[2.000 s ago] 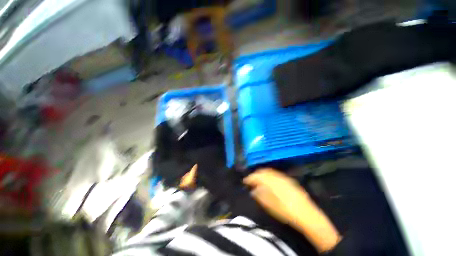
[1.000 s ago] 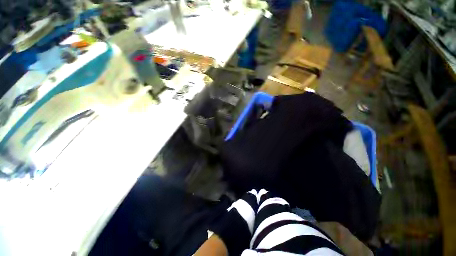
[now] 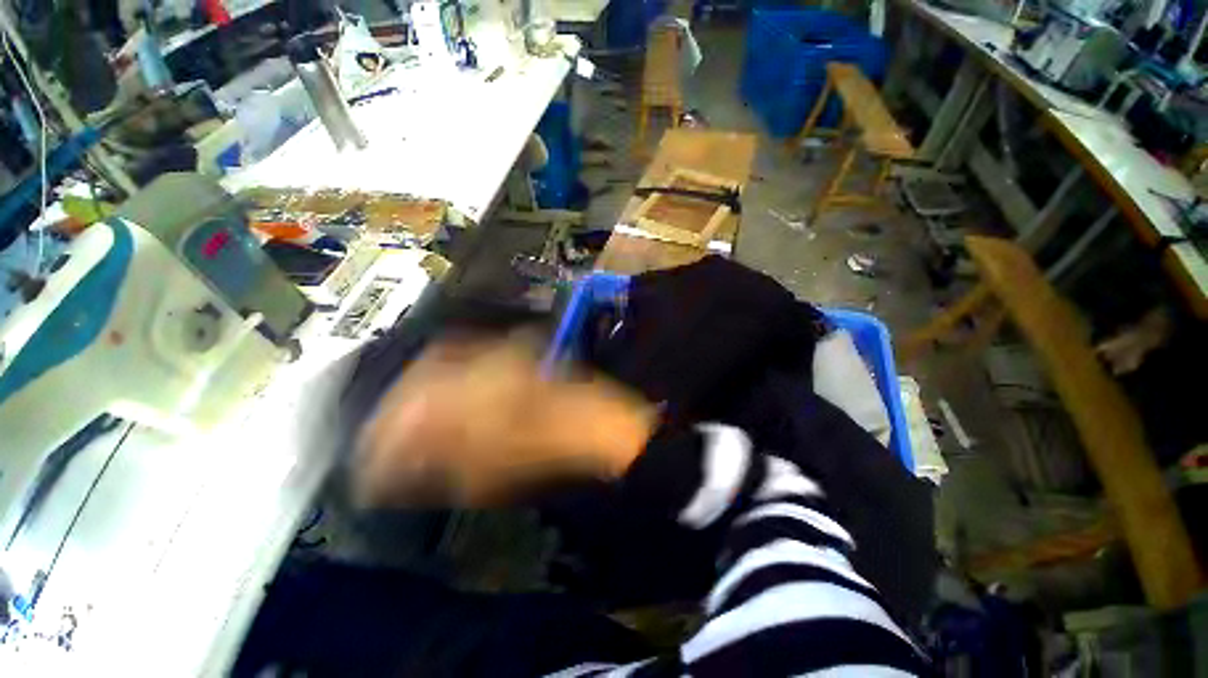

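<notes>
My right hand (image 3: 497, 431) is strongly blurred, in the middle left, reaching leftward from a black-and-white striped sleeve. Dark cloth shows around and behind it; the blur hides whether the fingers grip it. A large heap of black cloth (image 3: 722, 338) lies in and over a blue tub (image 3: 881, 378) and hangs down its near side. A pale piece (image 3: 848, 384) shows inside the tub's right part. My left hand is not visible; a bit of striped cloth shows at the bottom edge.
The white sewing machine (image 3: 119, 318) with teal band stands on the white table (image 3: 199, 543) at left. A wooden bench (image 3: 682, 199) is behind the tub. A curved plank (image 3: 1086, 411), more stools and a machine row are at right. Blue crates (image 3: 808, 66) stand at the back.
The view has swung from the crates beside the table to the tub on the other side. My right hand has come into sight, left of the black heap, toward the table edge.
</notes>
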